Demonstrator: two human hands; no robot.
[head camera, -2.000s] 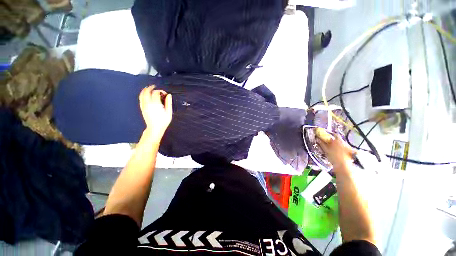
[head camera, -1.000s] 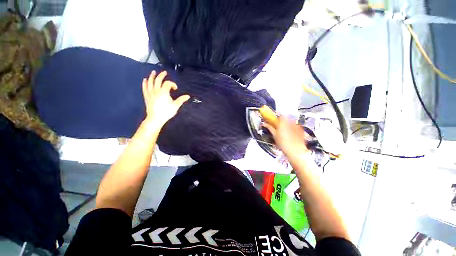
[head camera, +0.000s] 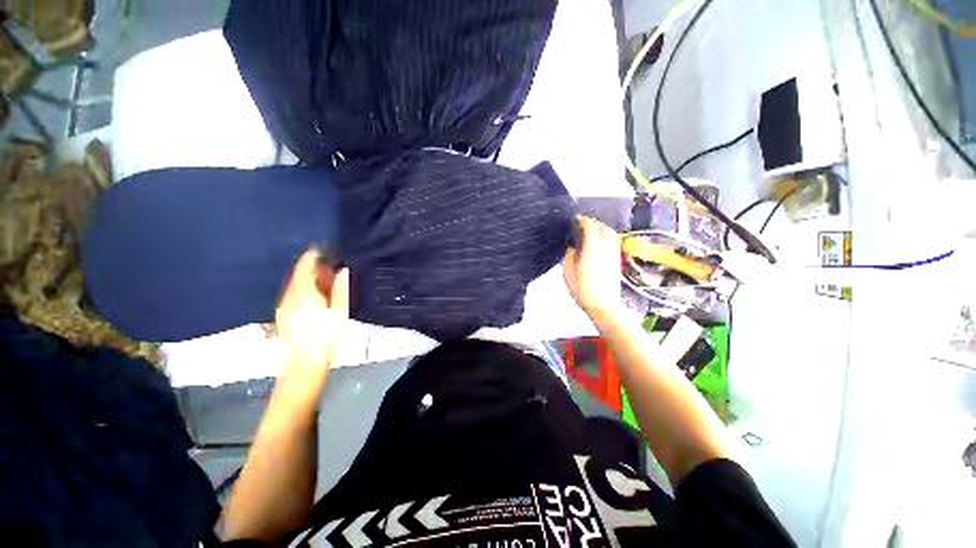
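Note:
The dark pinstriped garment (head camera: 450, 230) lies over the navy padded arm (head camera: 203, 252), whose rounded end sticks out to the left. A gathered part of it spreads away over the far side. My left hand (head camera: 313, 300), blurred, is at the garment's near left edge; whether it grips cloth I cannot tell. My right hand (head camera: 592, 257) is at the garment's right end with its fingers on the cloth edge, pinching it. The steam iron (head camera: 672, 260), with a yellow-orange handle, stands on the rest at the right, out of my hands.
The white-covered table (head camera: 171, 102) lies beneath. Brown garments (head camera: 54, 225) and a dark pile (head camera: 86, 439) are at the left. Cables (head camera: 706, 203) loop at the right near a white control box (head camera: 784, 123). Red (head camera: 592, 369) and green (head camera: 712, 369) items lie below the table.
The iron has gone from the garment back to the rest, and my right hand has let it go and moved to the garment's right end. My left hand has moved toward the near edge.

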